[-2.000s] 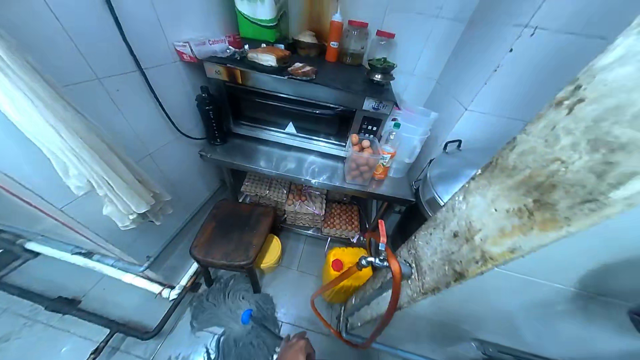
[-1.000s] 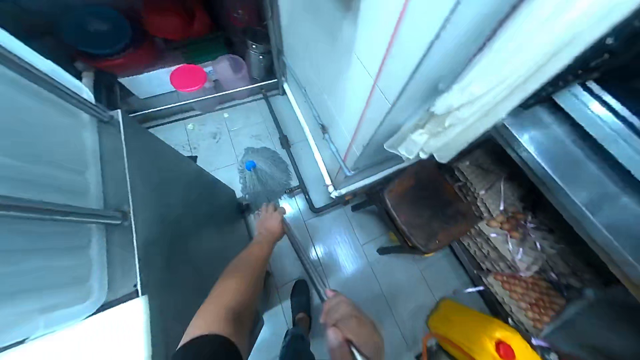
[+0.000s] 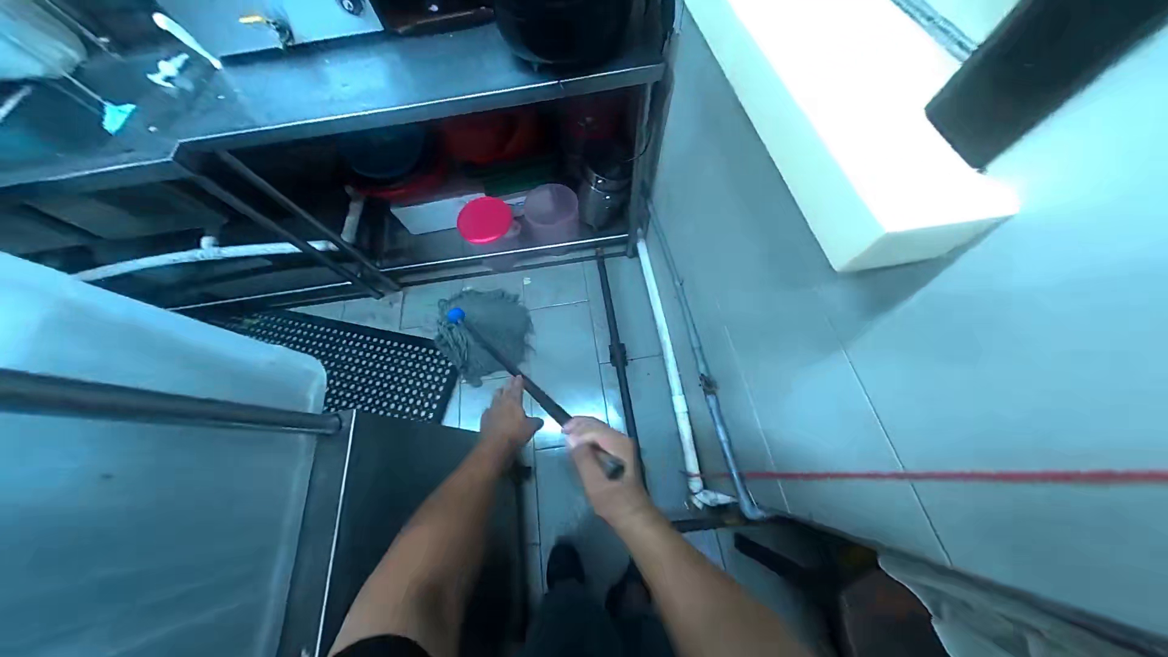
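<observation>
A grey string mop head (image 3: 497, 330) with a blue cap lies spread on the tiled floor. Its dark handle (image 3: 546, 401) slants down toward me. Near the handle's top end, my right hand (image 3: 602, 459) is wrapped around it. Lower on the handle, closer to the mop head, my left hand (image 3: 509, 417) is against it with fingers stretched along it; how firmly it grips cannot be told.
A black perforated rubber mat (image 3: 379, 365) lies left of the mop. Ahead, a steel table (image 3: 365, 78) stands over a shelf with a pink-lidded container (image 3: 485, 220). Pipes (image 3: 669, 356) run along the right wall. A steel cabinet (image 3: 411, 511) is at left; a dark stool (image 3: 885, 611) stands lower right.
The view has swung far round, from the oven and egg trays to the steel table. The rubber mat now shows beside the mop. Both hands now show at the handle.
</observation>
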